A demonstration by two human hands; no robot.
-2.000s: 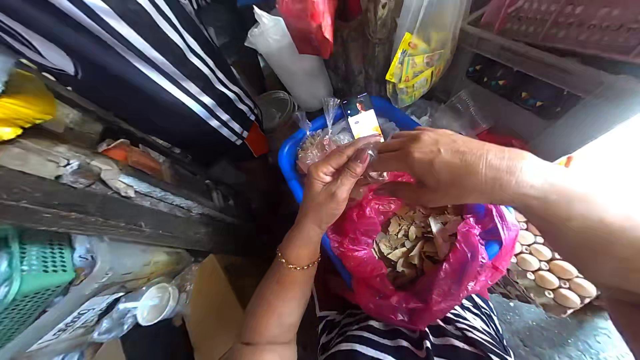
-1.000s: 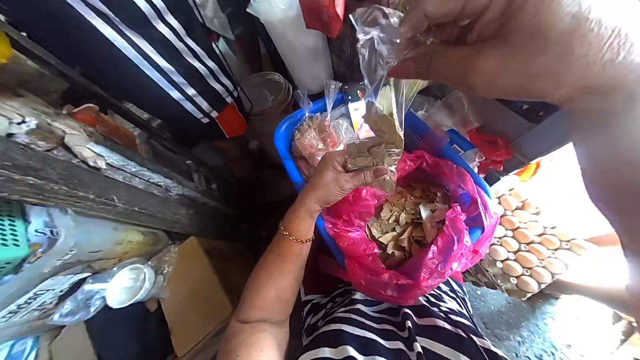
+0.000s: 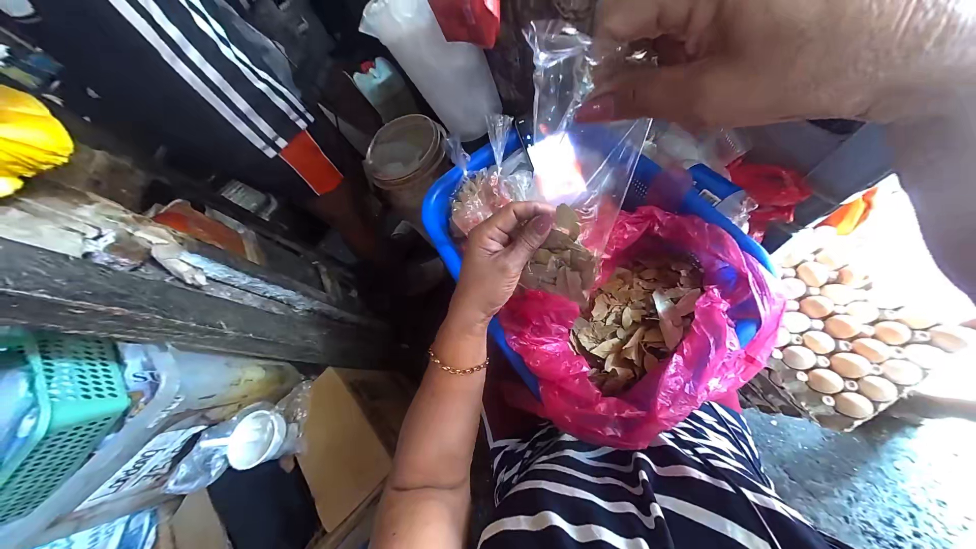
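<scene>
A clear plastic bag (image 3: pixel 560 263) with dried leaves in its lower part hangs between my hands. My left hand (image 3: pixel 503 255) grips the bag's side with thumb and fingers. Above it, my right hand (image 3: pixel 686 69) pinches the gathered top of the same bag. Just below is a pink plastic bag (image 3: pixel 686 381), wide open and holding loose dried leaves (image 3: pixel 637 324). It sits in a blue plastic basket (image 3: pixel 438 210) near my lap. Small tied clear bags (image 3: pixel 480 194) with reddish contents lie at the basket's far left.
Egg trays (image 3: pixel 839 335) with many brown eggs stand to the right. On the left are a weathered wooden beam (image 3: pixel 191 320), a green basket (image 3: pixel 76 404) and a cardboard box (image 3: pixel 343 450). A lidded bucket (image 3: pixel 404 152) stands behind the blue basket. A person in striped dark shorts (image 3: pixel 191 69) is at upper left.
Two seconds ago my hands were together over the basket. My right hand has since moved up and right, and the leaf-filled bag now shows stretched between both hands.
</scene>
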